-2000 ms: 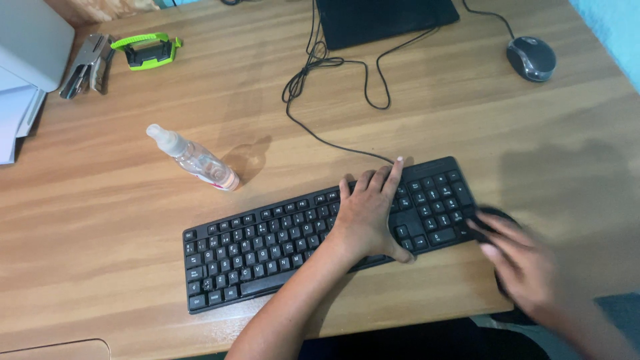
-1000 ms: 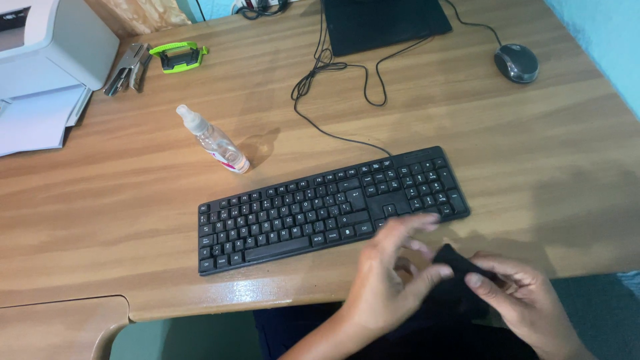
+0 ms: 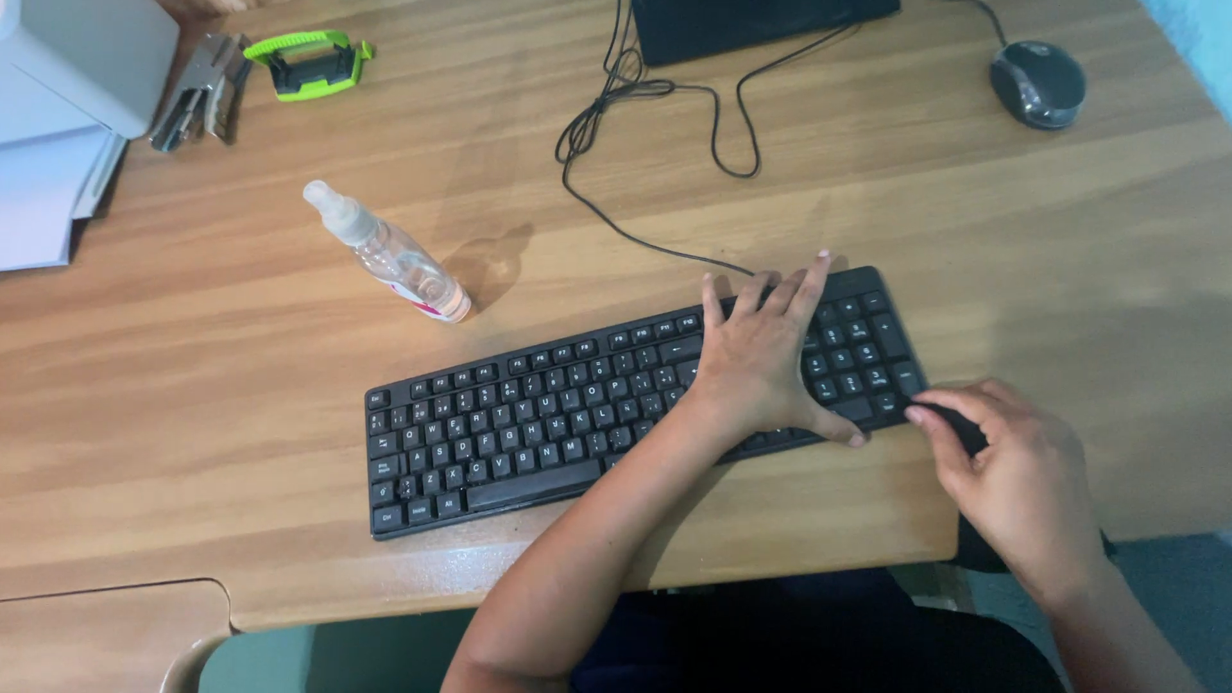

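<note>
A black keyboard (image 3: 539, 423) lies at a slant near the front edge of the wooden desk. My left hand (image 3: 765, 356) rests on its right half, palm down with the fingers spread, hiding the keys beneath. Just off the keyboard's right end, my right hand (image 3: 1001, 452) pinches a black cloth (image 3: 958, 423); a corner of it meets the keyboard's lower right edge. Most of the cloth is hidden by the hand, and some black material hangs below at the desk edge. A clear spray bottle (image 3: 409, 265) with a white top stands behind the keyboard's left half.
Behind the keyboard runs a tangled black cable (image 3: 616, 96) near a black monitor base (image 3: 751, 24). A computer mouse (image 3: 1039, 85) sits at the back right. At the back left are a green-handled hole punch (image 3: 313, 67), a metal stapler (image 3: 204, 91) and a white printer (image 3: 87, 58) with papers.
One second ago both hands were at the black cloth in front of the keyboard. My left hand is now on the keys, and my right hand has the cloth at the keyboard's right end.
</note>
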